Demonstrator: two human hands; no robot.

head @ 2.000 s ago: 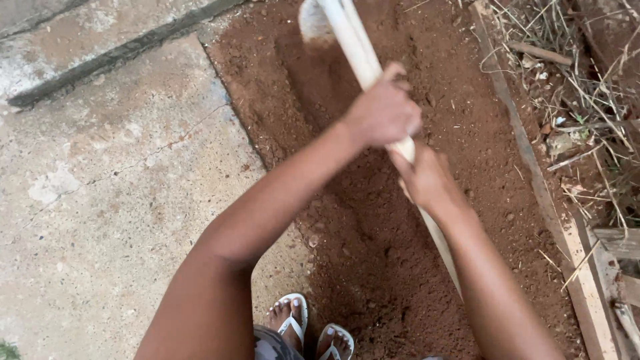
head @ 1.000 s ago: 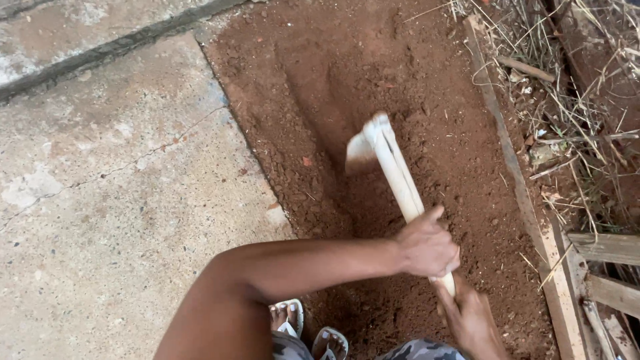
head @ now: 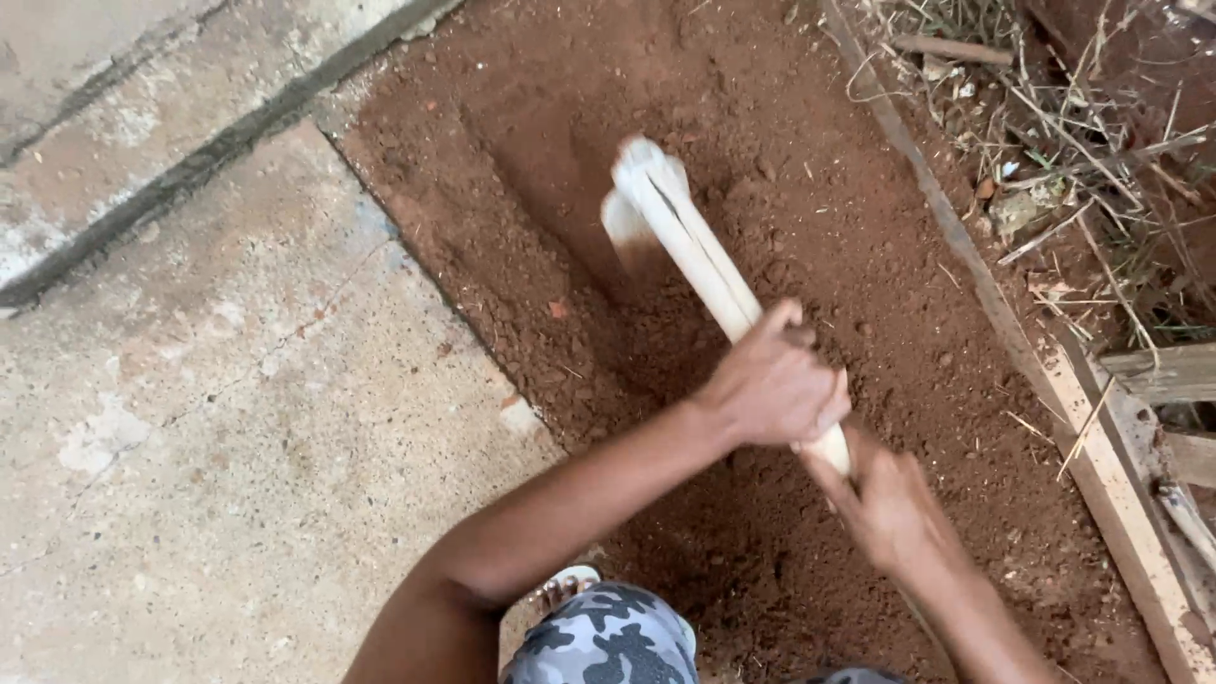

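Note:
A hoe with a pale wooden handle [head: 701, 256] slants from upper left to lower right over reddish-brown soil [head: 788, 532]. My left hand [head: 781, 382] is closed around the middle of the visible handle. Below and to the right of it, my right hand [head: 883, 494] grips the same handle nearer its lower part. The hoe's whitish blade [head: 629, 226], somewhat blurred and soil-stained along its lower edge, is at the upper end of the handle, over a shallow trench in the soil. Whether the blade touches the soil I cannot tell.
A cracked concrete slab [head: 237, 427] borders the soil on the left, with a raised concrete step [head: 171, 142] at upper left. On the right run a wooden board [head: 1102, 456] and dry twigs [head: 1092, 161]. My sandalled foot [head: 570, 581] is near the slab's edge.
Two seconds ago the hoe's blade was at the top edge of the view; by one second ago it was lower, over the trench. Both hands stay on the handle throughout.

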